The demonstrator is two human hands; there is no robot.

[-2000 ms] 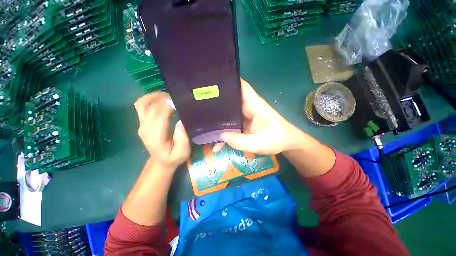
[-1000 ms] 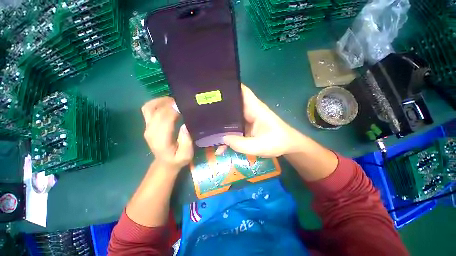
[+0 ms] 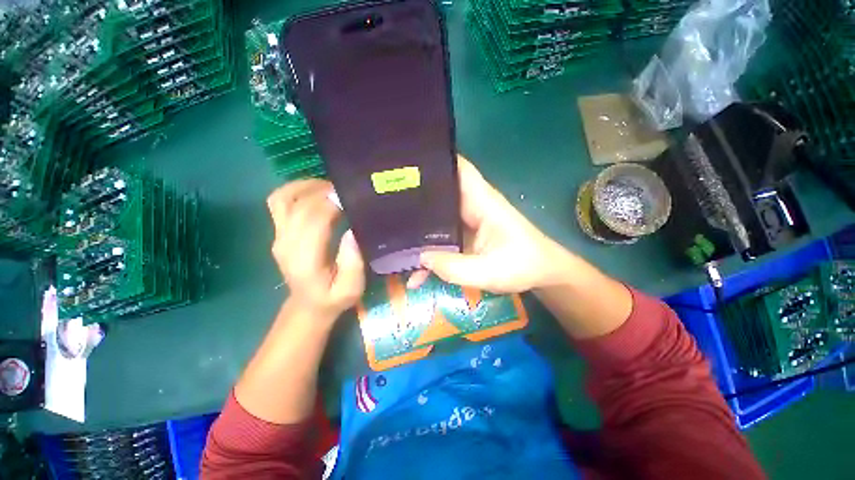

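Observation:
A large smartphone with a dark screen and a small yellow label shape is upright in the middle. My right hand grips its lower right edge, with the thumb over the bottom of the screen. My left hand is at the phone's lower left edge with fingers curled; a small white wrap shows at a fingertip. Whether it bears on the phone is hard to tell. Below the phone a green circuit board lies on the orange fixture, partly hidden by the phone and my right hand.
Stacked green boards stand at left, with more behind. At right are a round tin of wire wool, a brown card, a crumpled plastic bag and a black stand. Blue crates hold boards below the bench edge.
The phone sits slightly lower and further right in view than two seconds ago. Both hands keep nearly the same pose around it, and the screen stays dark.

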